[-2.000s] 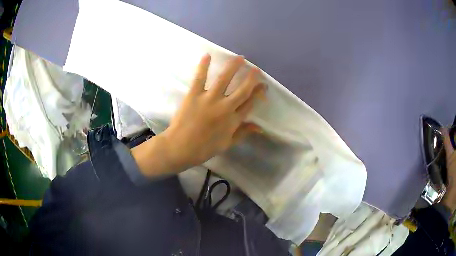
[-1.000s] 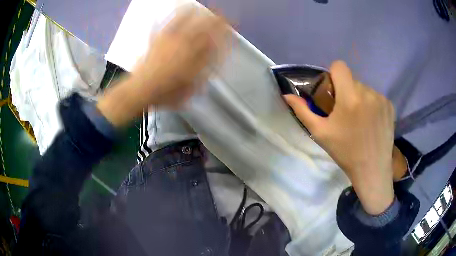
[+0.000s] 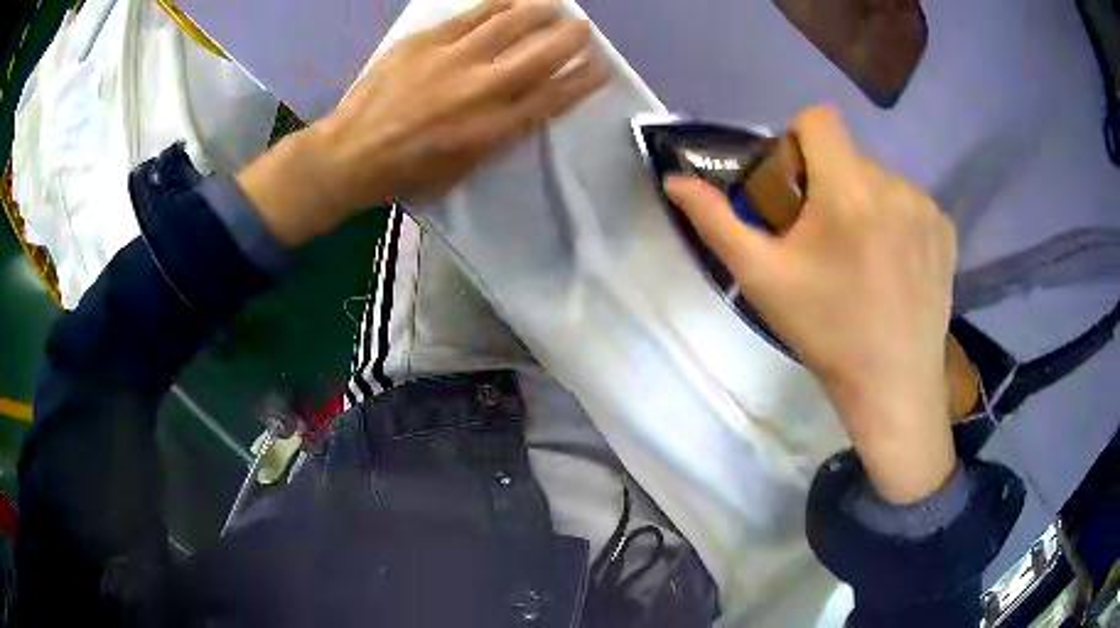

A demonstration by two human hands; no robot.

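Note:
A long white garment piece (image 3: 614,294) lies diagonally over the table edge towards my lap, with soft wrinkles along its middle. My left hand (image 3: 448,104) lies flat on its upper part, palm down, fingers slightly apart and a little blurred. My right hand (image 3: 847,282) grips the brown handle of the steam iron (image 3: 712,166). The iron's pointed tip faces up and left, over the right edge of the white piece. The sole's underside is hidden.
A brown shaped plate (image 3: 866,37) lies on the lilac-grey table cover (image 3: 1032,135) at the top. A dark cord (image 3: 1056,362) trails right of my right wrist. White pieces (image 3: 111,135) hang at the left. Black scissor-like loops (image 3: 639,546) show near my lap.
From two seconds ago, my right hand has brought the iron from the right table edge onto the white piece. Since one second ago, my left hand has moved slightly up, and the brown plate shows more.

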